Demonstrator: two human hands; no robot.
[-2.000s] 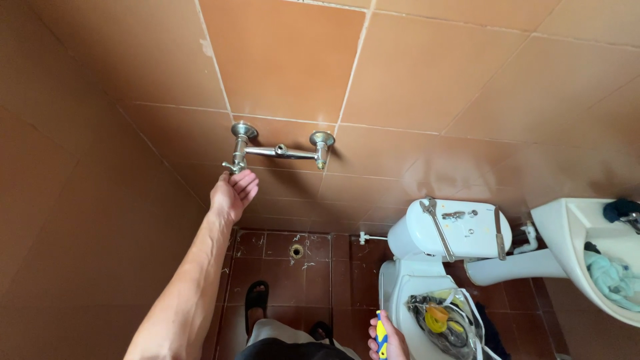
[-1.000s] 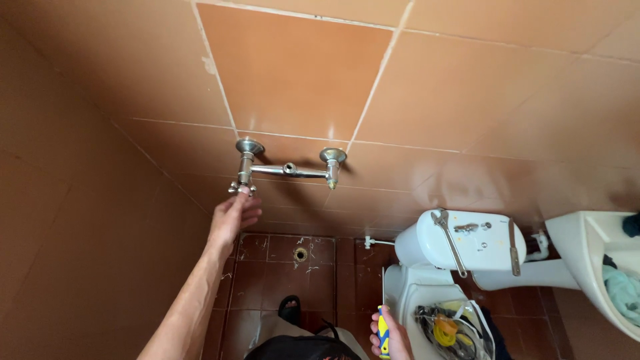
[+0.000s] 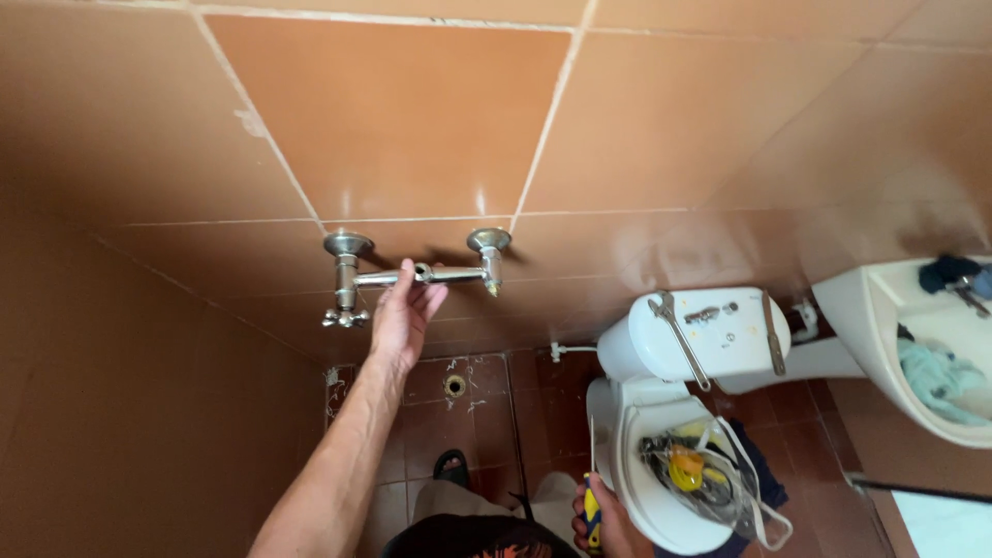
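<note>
A chrome two-valve shower mixer (image 3: 457,274) is mounted on the tiled wall. My left hand (image 3: 407,314) touches its crossbar near the middle, thumb in front and fingers behind. The cross handle (image 3: 346,318) is on the mixer's left valve; the right valve (image 3: 493,271) has no handle and shows a brass-coloured stem. Low in the view, my right hand (image 3: 608,519) grips a screwdriver (image 3: 592,504) with a yellow and blue handle, its shaft pointing up.
An adjustable wrench (image 3: 682,341), small metal parts (image 3: 703,315) and a rusty flat tool (image 3: 773,333) lie on the toilet tank lid (image 3: 744,360). A clear bag of tools (image 3: 697,473) rests on the toilet. The washbasin (image 3: 852,310) holds a light green cloth (image 3: 938,372). A floor drain (image 3: 455,386) lies below the mixer.
My left hand has moved right, from the cross handle of the left valve to the mixer's crossbar. The right hand still holds the screwdriver.
</note>
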